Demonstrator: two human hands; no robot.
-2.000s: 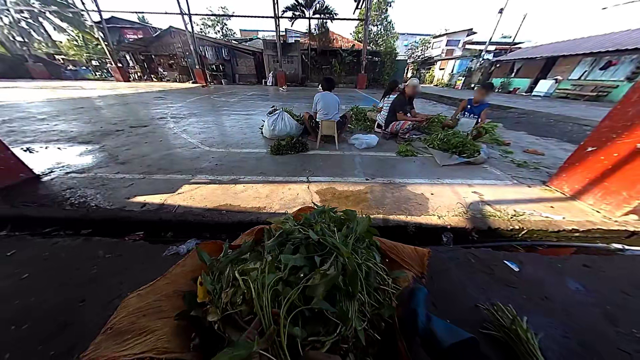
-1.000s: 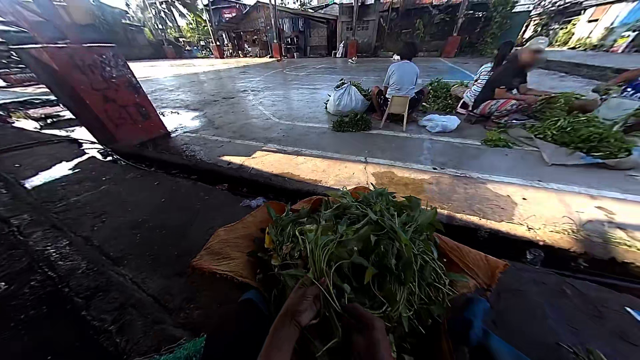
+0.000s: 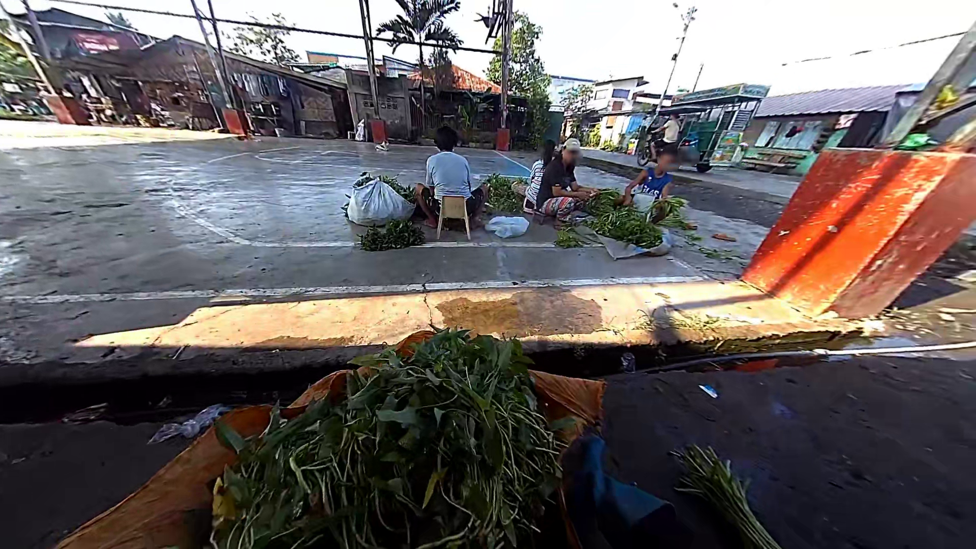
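Observation:
A large heap of leafy green stems (image 3: 412, 450) lies on an orange woven sack (image 3: 171, 476) close in front of me. The long pale stems are tangled, with leaves mostly on top. On the ground to the right is a bundle of green stems (image 3: 724, 496), partly cut off by the lower edge. Dark blue cloth (image 3: 618, 496) shows between the sack and that bundle. Neither my left hand nor my right hand is in view, so what they hold is hidden.
Beyond a dark gutter (image 3: 229, 389) runs a sunlit concrete edge (image 3: 381, 316). Several people sit farther off beside leafy piles (image 3: 625, 225) and a stuffed white bag (image 3: 377, 202). A red concrete post base (image 3: 854, 229) stands at the right, with a pale pipe (image 3: 884, 351) near it.
Both hands were at the near side of the heap one second ago and are now out of view. The view has swung back to the right.

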